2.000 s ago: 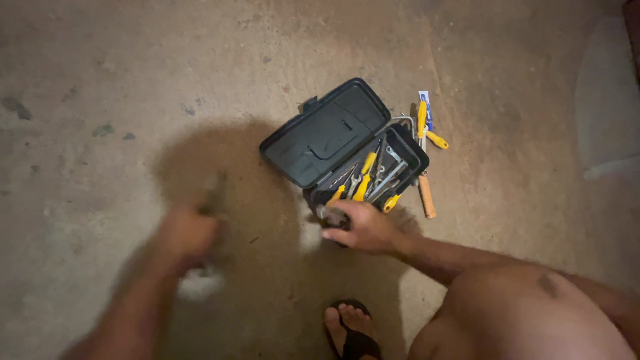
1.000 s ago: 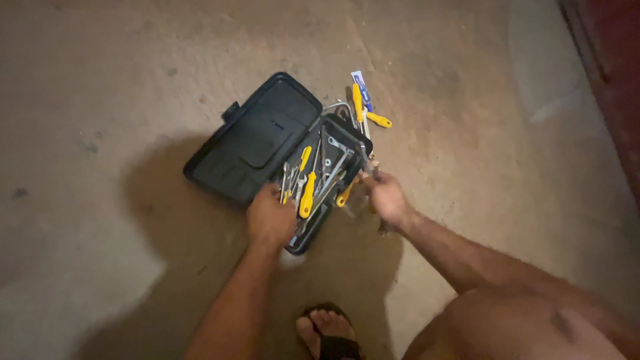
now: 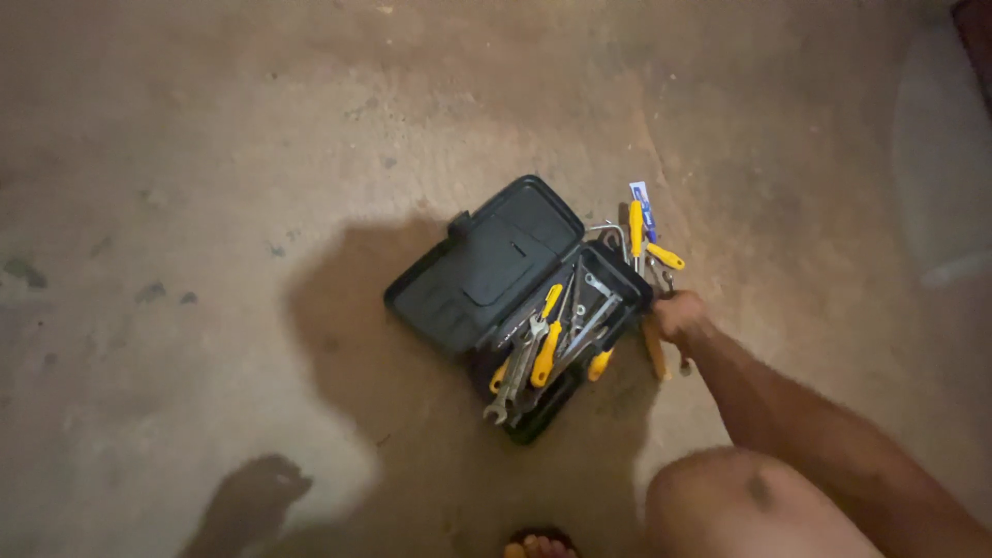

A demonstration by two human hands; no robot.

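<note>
My right hand (image 3: 680, 314) is closed around metal tools that look like wrenches, just outside the right wall of the black plastic toolbox (image 3: 637, 280). The toolbox is open, its lid (image 3: 496, 263) lying back to the left. Inside are several wrenches and yellow-handled tools. An open-end wrench (image 3: 508, 391) lies on top, its jaw jutting over the near left edge, beside a yellow screwdriver handle (image 3: 547, 355). My left hand is out of view; a hand-shaped shadow falls on the floor at lower left.
Right of the toolbox, on the floor, are an upright-lying yellow-handled screwdriver (image 3: 636, 225), another yellow handle (image 3: 666, 256), a blue and white tube (image 3: 644, 209) and an orange-brown handle (image 3: 656, 353). My knee (image 3: 756, 504) and toes (image 3: 542, 547) are at the bottom.
My left hand, at the toolbox's near left side a second ago, has left the view. The open-end wrench now shows there. My right hand stays by the box's right side.
</note>
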